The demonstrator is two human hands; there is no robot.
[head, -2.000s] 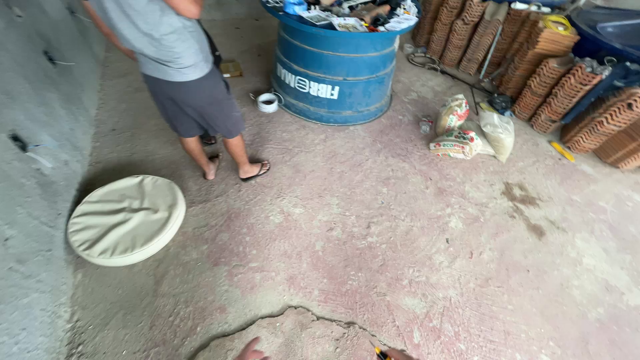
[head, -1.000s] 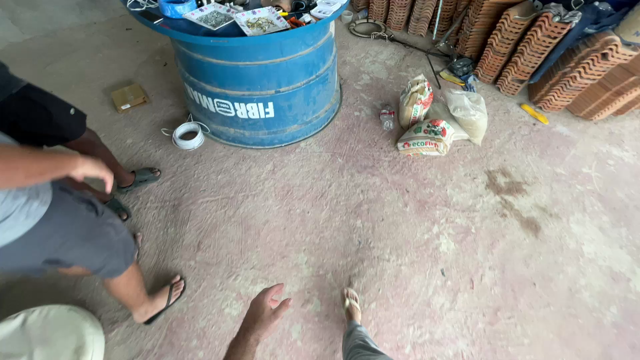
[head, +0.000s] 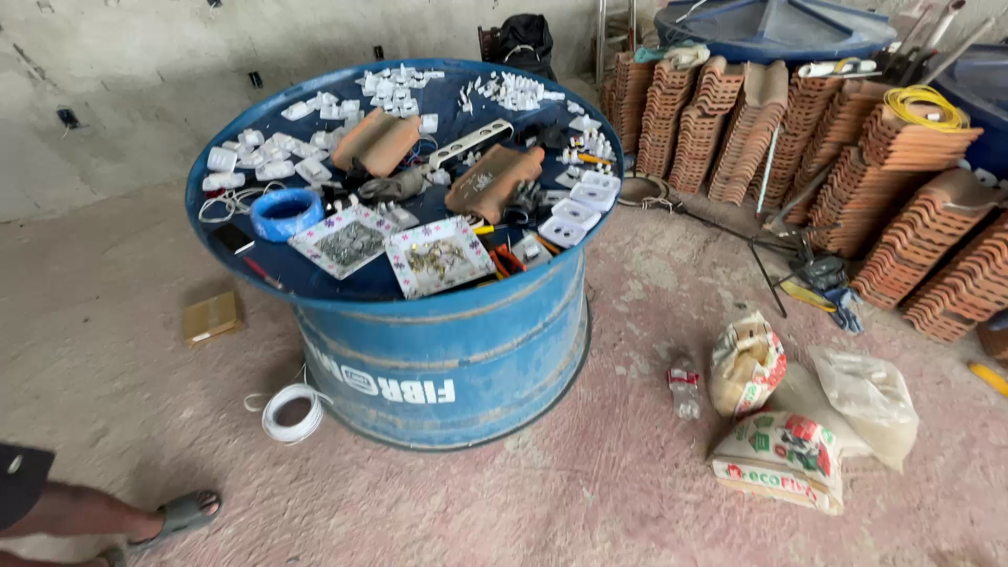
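Observation:
Neither my left hand nor my right hand shows now. Ahead stands an upturned blue water tank (head: 449, 346) with a blue lid (head: 315, 276) as its top. On it lie white electrical fittings (head: 272, 157), a roll of blue corrugated conduit (head: 287, 214), two clay roof tiles (head: 494, 183), a phone (head: 234, 239) and white oval plates (head: 579, 209). Near its front edge sit a patterned tray of grey screws (head: 344, 242) and another of brass-coloured pieces (head: 437, 256), with hand tools (head: 508, 260) beside them.
A coil of white cable (head: 292, 413) and a cardboard box (head: 212, 317) lie on the floor at the left, near a person's sandalled foot (head: 185, 516). To the right are filled bags (head: 780, 457), a plastic bottle (head: 683, 390), metal bars (head: 720, 228) and stacked clay tiles (head: 850, 197).
The view has come much nearer to the blue tank. The hand seen low in the middle one second ago is out of view, as is the person in the grey shirt.

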